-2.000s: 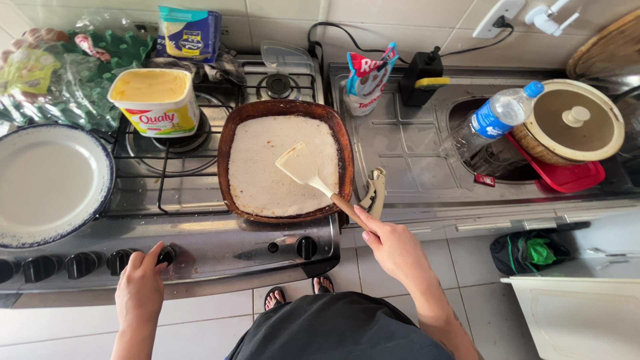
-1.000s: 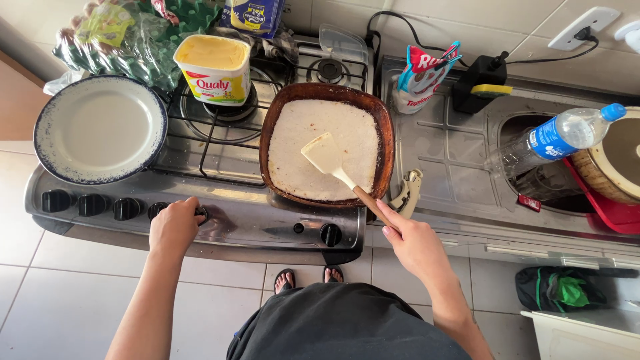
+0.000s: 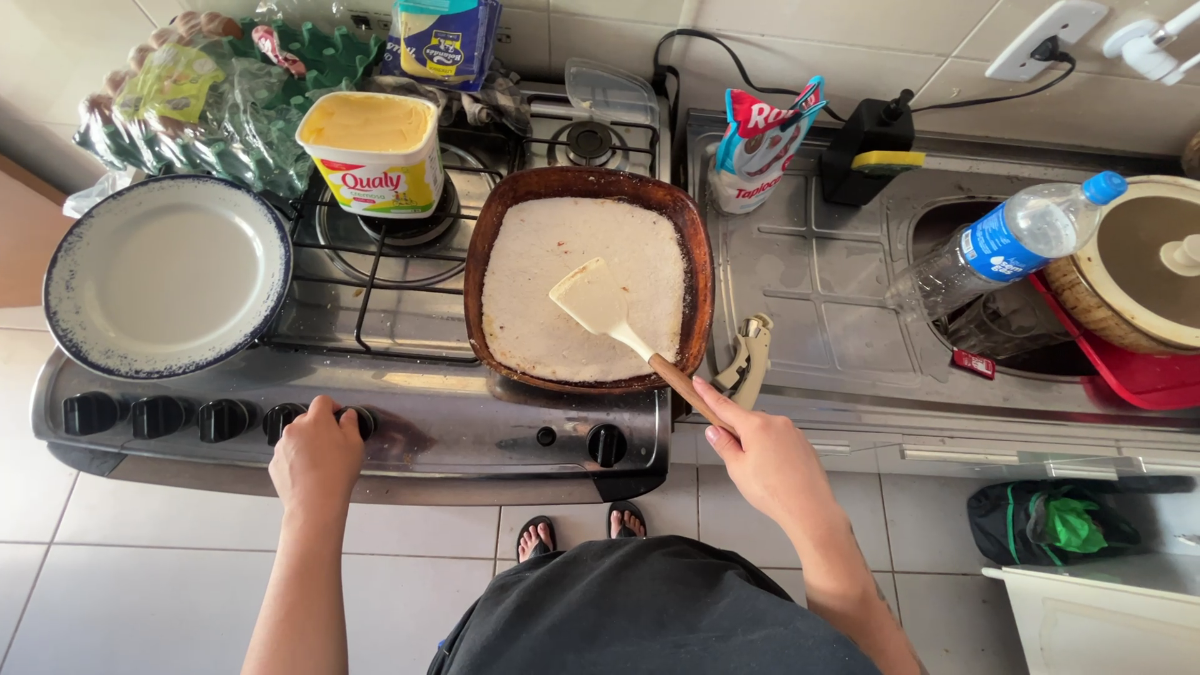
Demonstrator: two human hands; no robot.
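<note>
My right hand [image 3: 764,450] grips the wooden handle of a spatula [image 3: 591,298] whose cream-coloured head lies flat over a whitish tapioca-like flatbread [image 3: 581,234]. The flatbread fills a square brown pan [image 3: 698,281] on the stove. My left hand [image 3: 319,445] is at the stove's front panel, its fingers at a black knob [image 3: 356,422]; the fingertips are partly hidden, so the grip is not plain. Left of the pan, an open margarine tub [image 3: 380,173] stands over a burner. A white enamel plate with a speckled blue rim [image 3: 169,277] rests at the stove's left end.
Behind the plate are egg cartons [image 3: 225,122] in plastic. A blue and yellow packet [image 3: 441,47] stands at the back. Right of the stove are a tapioca bag [image 3: 764,150], a beige detachable pan handle [image 3: 745,361], a black sponge holder [image 3: 867,155], a plastic bottle [image 3: 1012,234] and a lidded pot [image 3: 1134,262].
The view has shifted between frames. My left hand stays by the knobs, and my right hand keeps hold of the spatula over the flatbread.
</note>
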